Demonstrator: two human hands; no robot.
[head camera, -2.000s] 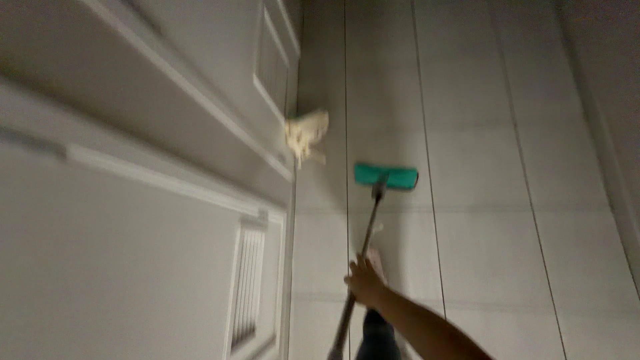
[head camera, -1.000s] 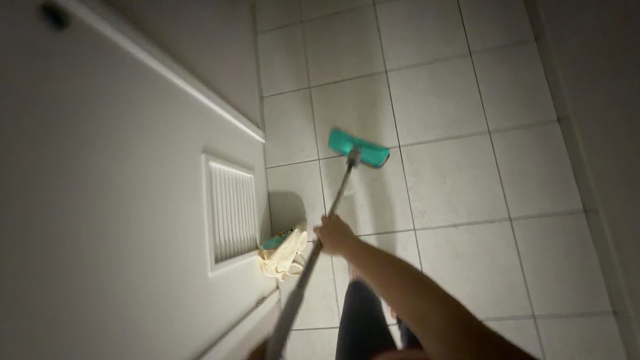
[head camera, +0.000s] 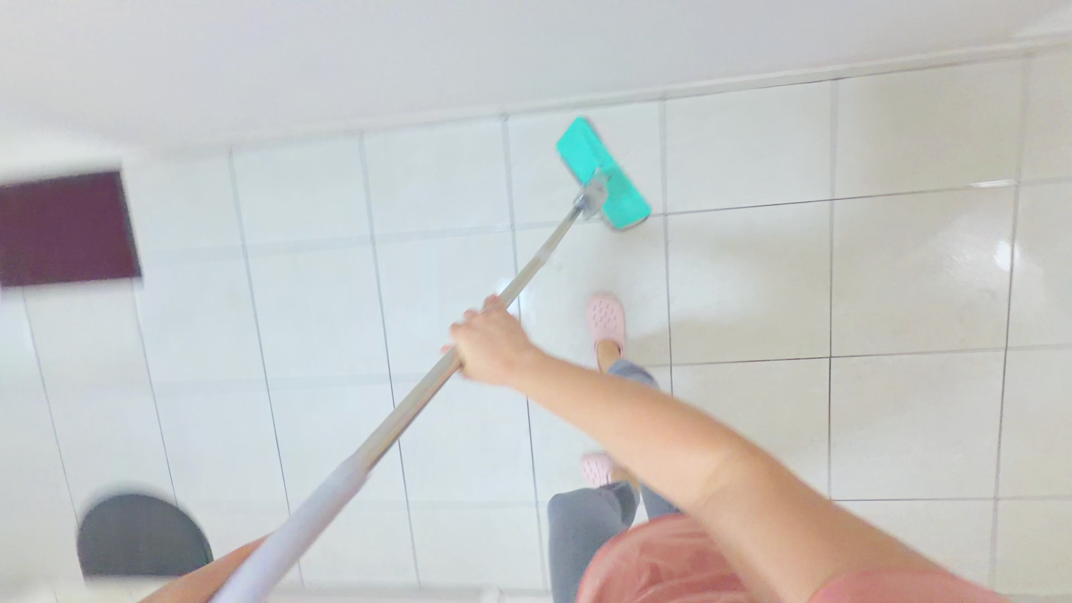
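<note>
A flat mop with a teal head (head camera: 603, 172) rests on the tiled floor near the wall's base. From a grey swivel joint its metal pole (head camera: 419, 394) slants down to the lower left, ending in a pale grip sleeve (head camera: 293, 528). My right hand (head camera: 490, 342) is closed around the pole about midway along. Part of my left arm (head camera: 209, 574) shows beside the sleeve at the bottom left edge; the left hand itself cannot be seen.
A white wall (head camera: 502, 50) runs across the top. A dark red mat (head camera: 67, 228) lies at the left, with a dark rounded object (head camera: 144, 536) below it. My feet, in pink clogs (head camera: 605, 320), stand on the tiles below the mop head.
The view has turned a lot. The louvred door and pale cloth have left the picture; the mat and dark rounded object have appeared. My right hand still holds the pole.
</note>
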